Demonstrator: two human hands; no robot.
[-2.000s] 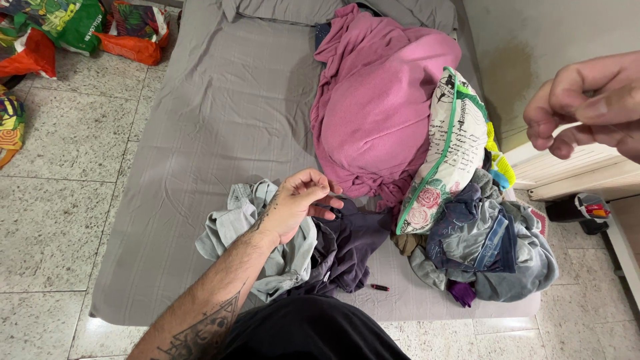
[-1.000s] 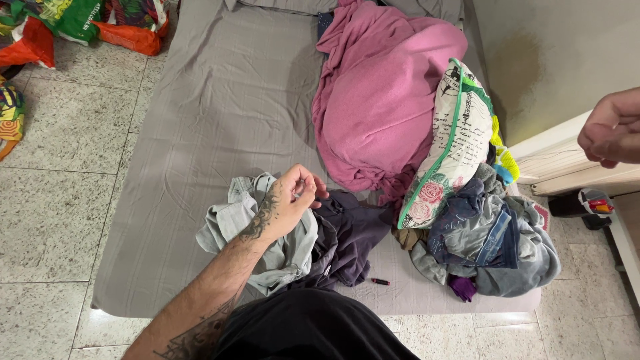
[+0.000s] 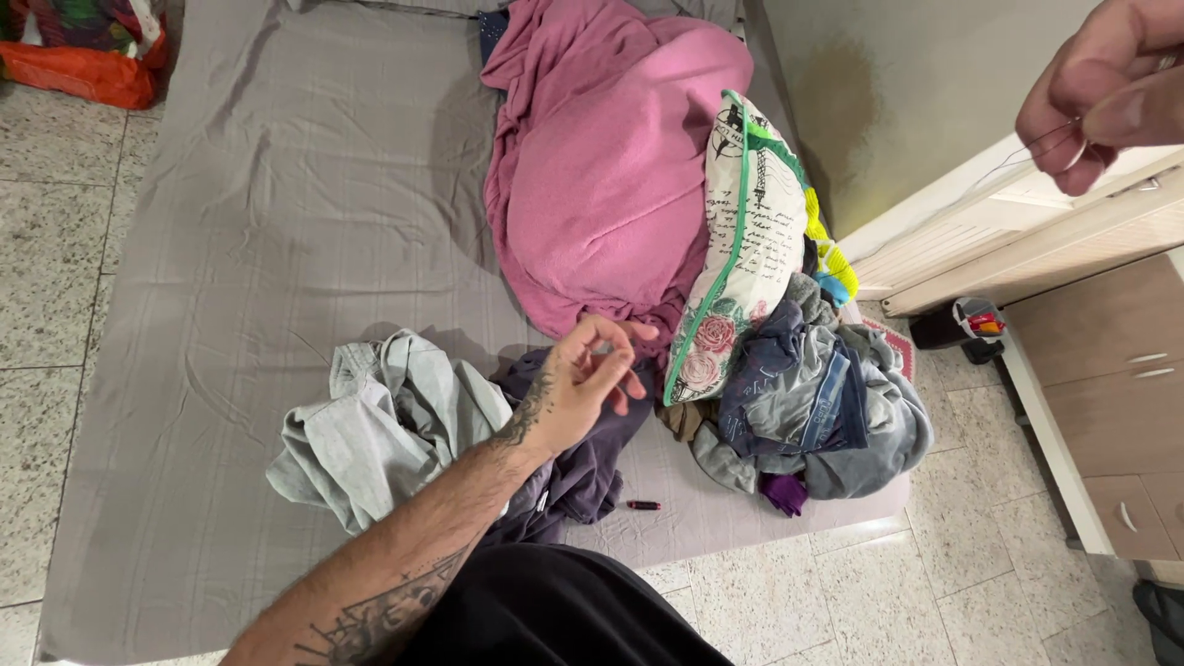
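Observation:
My left hand point(image 3: 592, 384) is over the lower bed, above dark purple clothing point(image 3: 592, 462), with thumb and forefinger pinched together; whether something thin is between them cannot be told. At the upper right edge, my right hand point(image 3: 1110, 102) pinches a thin dark thread point(image 3: 1004, 166), which trails down to the left. Part of that hand is out of view. Light grey clothing point(image 3: 379, 435) lies left of my left forearm. A small dark red and black object point(image 3: 644, 505) rests on the grey bed sheet point(image 3: 277, 240).
A pink blanket point(image 3: 610, 176) is bunched on the bed, beside a printed cushion with green edging point(image 3: 740, 250). Mixed grey and blue clothes point(image 3: 823, 416) are heaped below it. Drawers point(image 3: 1101, 361) and a dark bin point(image 3: 939, 326) stand right; an orange bag point(image 3: 83, 74) sits on the floor upper left.
My left hand has moved right over the bed, from near the grey clothing toward the cushion. My right hand is higher in view than one second ago. The view has shifted somewhat.

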